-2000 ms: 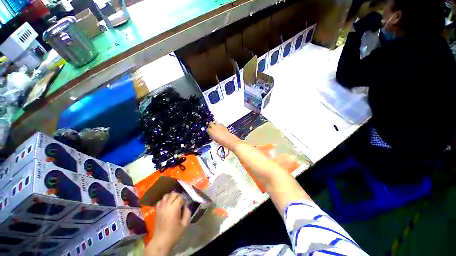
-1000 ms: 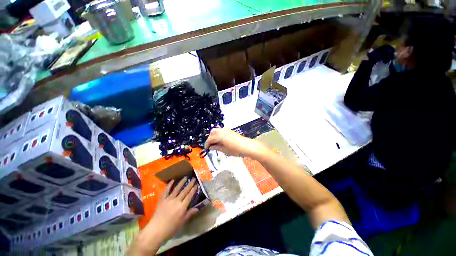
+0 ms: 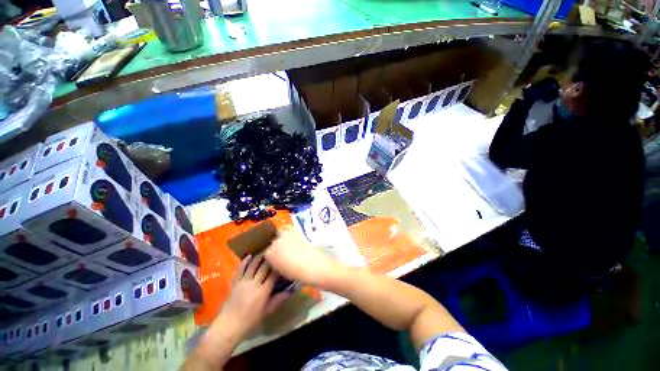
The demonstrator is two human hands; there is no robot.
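Note:
An open retail box (image 3: 253, 238) stands on the orange printed work mat (image 3: 211, 279), its brown flap up. My left hand (image 3: 251, 290) lies on the box, fingers spread over its near side and opening. My right hand (image 3: 291, 253) is at the box opening, fingertips down by the flap. Its fingertips and anything in them are hidden. The box's inside is mostly covered by my hands. A tangled heap of black charging cables (image 3: 269, 168) lies just behind the mat.
Finished boxes (image 3: 108, 206) are stacked at left. Open boxes with flaps up (image 3: 352, 132) line the shelf edge; another open box (image 3: 391, 148) stands before them. A blue bin or block (image 3: 159, 119) is behind the cables. A person in black (image 3: 579, 167) sits at right.
My right hand has moved from the cable heap's near edge, where it pinched a black cable, left and down to the box opening. My left hand stays on the box.

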